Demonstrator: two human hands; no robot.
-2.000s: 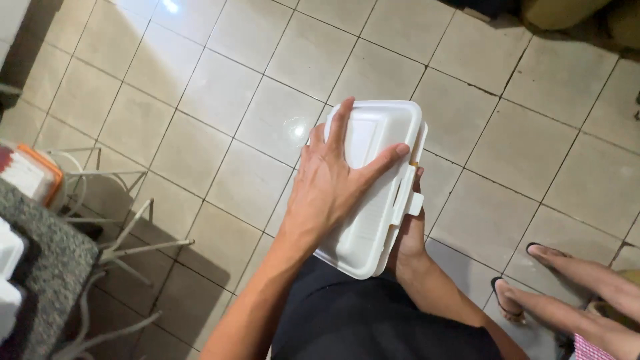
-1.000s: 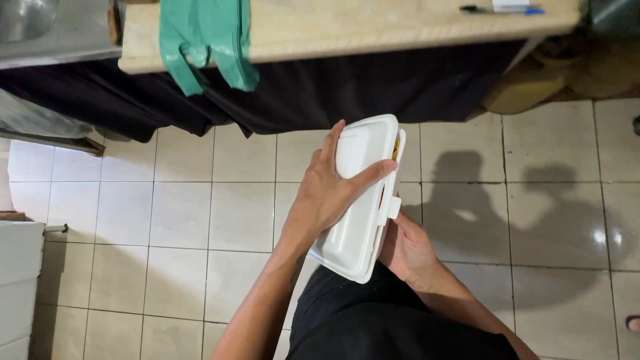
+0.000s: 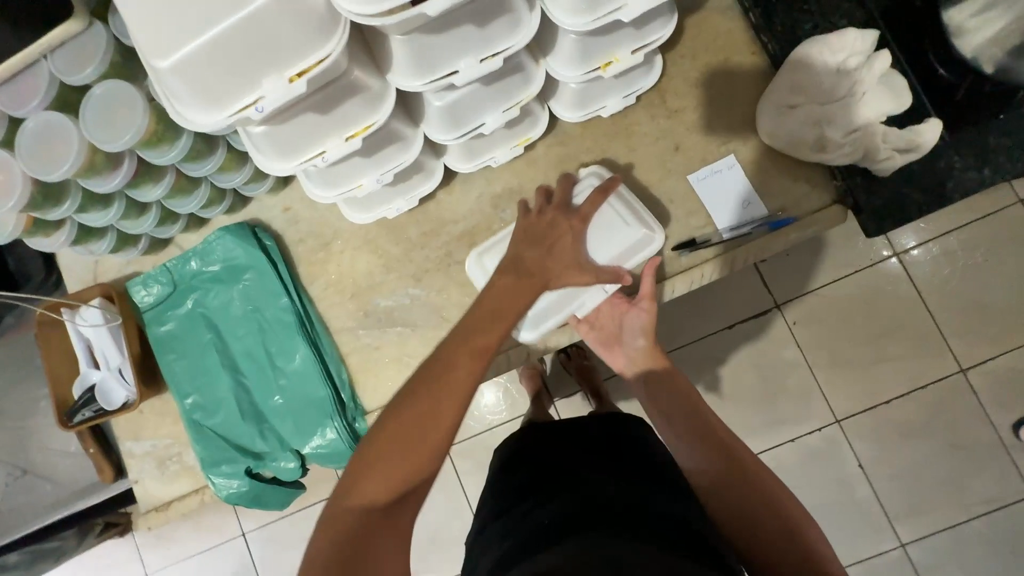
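A closed white foam takeout container (image 3: 622,226) is at the front edge of the stone counter (image 3: 416,296). My left hand (image 3: 556,236) lies over its lid with the fingers spread across it. My right hand (image 3: 624,324) is at its near side, palm up, with the fingertips partly hidden under the rim. Whether the container rests fully on the counter cannot be told. Behind it rise stacks of similar white foam containers (image 3: 488,104), some with yellow bits at their latches.
Green plastic bags (image 3: 248,360) lie left, beside a brown basket (image 3: 50,360) of plastic cutlery (image 3: 104,352). Lidded clear cups (image 3: 116,116) are stacked at the upper left. On the right are a paper slip (image 3: 726,192), pens (image 3: 732,236) and a white cloth (image 3: 840,100).
The view has swung from the tiled floor to the counter. My hands have brought the foam container from above the floor to the counter's front edge.
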